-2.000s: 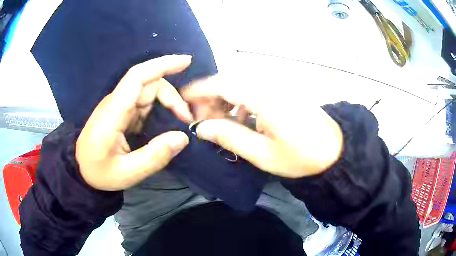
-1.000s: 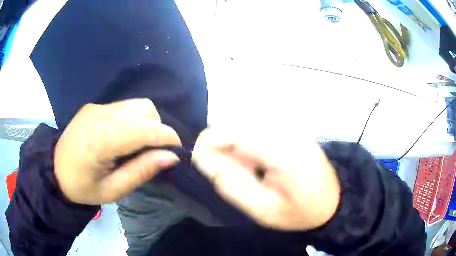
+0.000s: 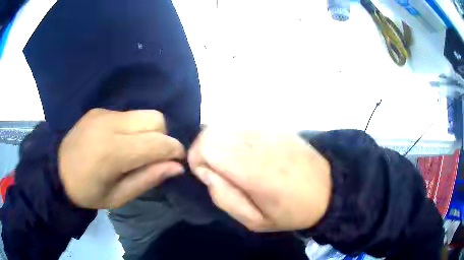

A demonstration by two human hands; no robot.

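A dark navy garment panel point(image 3: 122, 56) lies on the white table at the left and hangs over my lap under both hands. My left hand point(image 3: 119, 158) pinches the panel's cloth between thumb and curled fingers. My right hand point(image 3: 262, 177) is closed close beside it, fingertips at the same part of the cloth, nearly touching the left ones. Its fingers hide whatever they hold. Small white specks show on the panel. No needle or loose thread can be made out.
Yellow-handled shears point(image 3: 394, 43) lie at the upper right, beside a small grey-blue cylinder point(image 3: 339, 10). A short black cord point(image 3: 374, 114) is near the table's right front. A ruler strip point(image 3: 23, 133) runs along the front edge. A red basket point(image 3: 438, 180) stands lower right.
Both hands have moved lower than two seconds ago, and their fingers have closed from a looser pose. The looped thread seen at first no longer shows. The long thin line on the table is no longer visible.
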